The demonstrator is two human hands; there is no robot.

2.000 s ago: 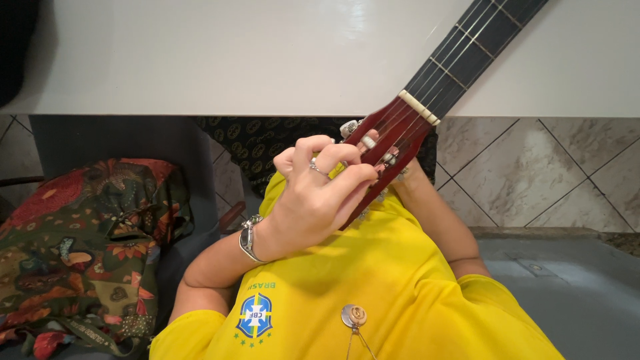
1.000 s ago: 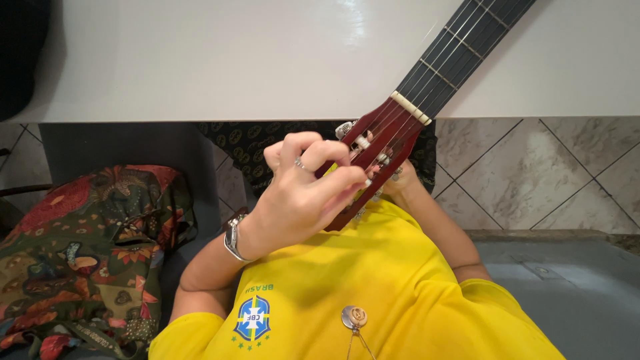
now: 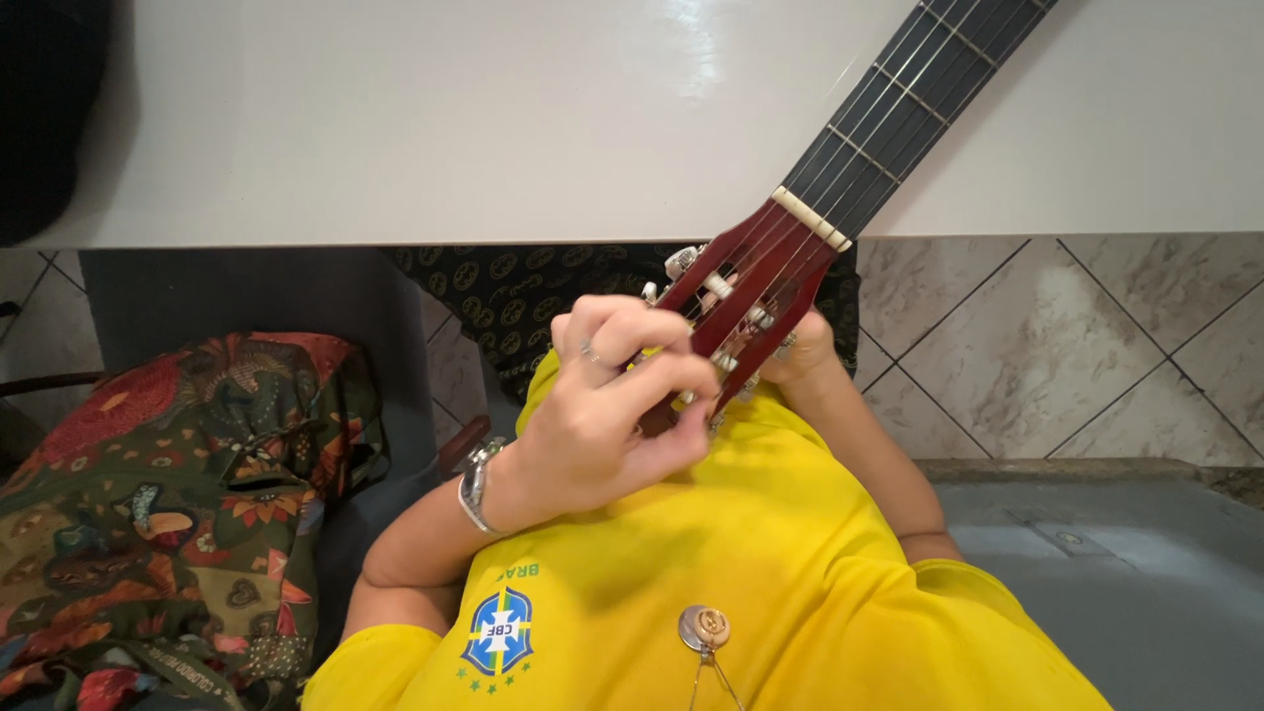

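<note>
The red-brown slotted headstock (image 3: 736, 306) of a classical guitar slants down from its white nut, with white string rollers and metal tuning machines. Its dark fretboard (image 3: 889, 109) and strings run to the upper right. My left hand (image 3: 612, 395), wearing a ring and a silver wristwatch (image 3: 474, 484), curls its fingers at the headstock's lower end; the fingertips are blurred, and whether they pinch a string cannot be told. My right hand (image 3: 800, 346) holds the headstock from behind and the right side, mostly hidden by it; a bit of finger shows through a slot.
A white tabletop (image 3: 444, 128) spans the top, under the guitar neck. A black object (image 3: 44, 109) lies at its left corner. A floral fabric bag (image 3: 188, 494) rests on a dark seat (image 3: 237, 286) at left. Marble-like tiles (image 3: 1047, 346) and a grey surface (image 3: 1106, 583) are at right.
My left hand has shifted slightly down along the headstock, and its fingers are curled more tightly. The right hand stays behind the headstock.
</note>
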